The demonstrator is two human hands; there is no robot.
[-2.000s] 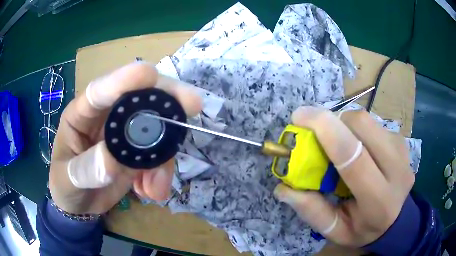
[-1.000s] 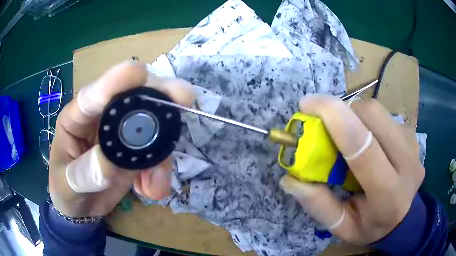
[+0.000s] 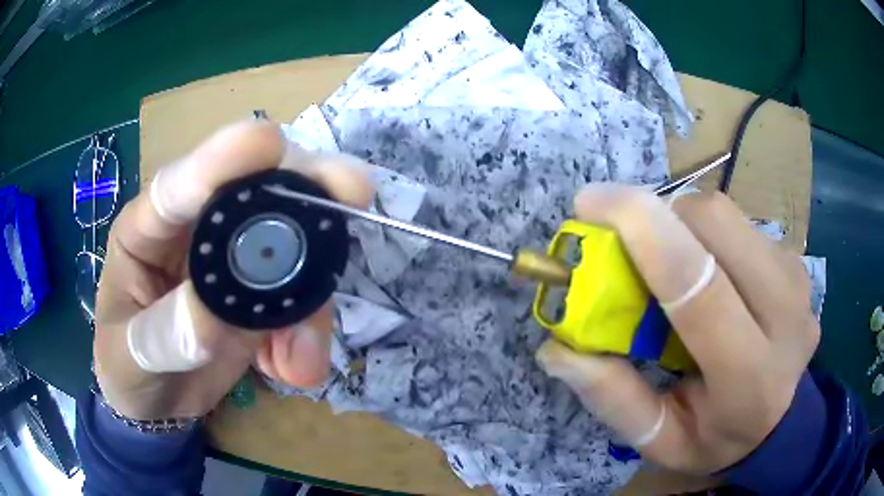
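My left hand [image 3: 174,291], with whitish finger cots, holds a round black disc [image 3: 218,276] with a ring of small pale holes and a silvery-grey centre facing up. My right hand [image 3: 712,310] grips the yellow-and-blue handle of a hand tool [image 3: 606,295]. A brass-coloured collar [image 3: 541,266] joins the handle to a thin silver shaft [image 3: 426,233]. The shaft's tip lies over the disc's upper part, by the ring of holes; whether it sits in a hole I cannot tell.
A black-smudged white cloth [image 3: 485,184] lies on a tan board [image 3: 223,102]. A thin pointed silver tool [image 3: 706,170] and dark cord [image 3: 741,136] are at right. Eyeglasses [image 3: 96,184] and a blue bin [image 3: 19,262] are at left. Small pale pieces [image 3: 878,334] are at the right edge.
The tool tip has moved from the disc's silvery centre up to the ring of holes. Over the last second the right hand and tool have shifted slightly left.
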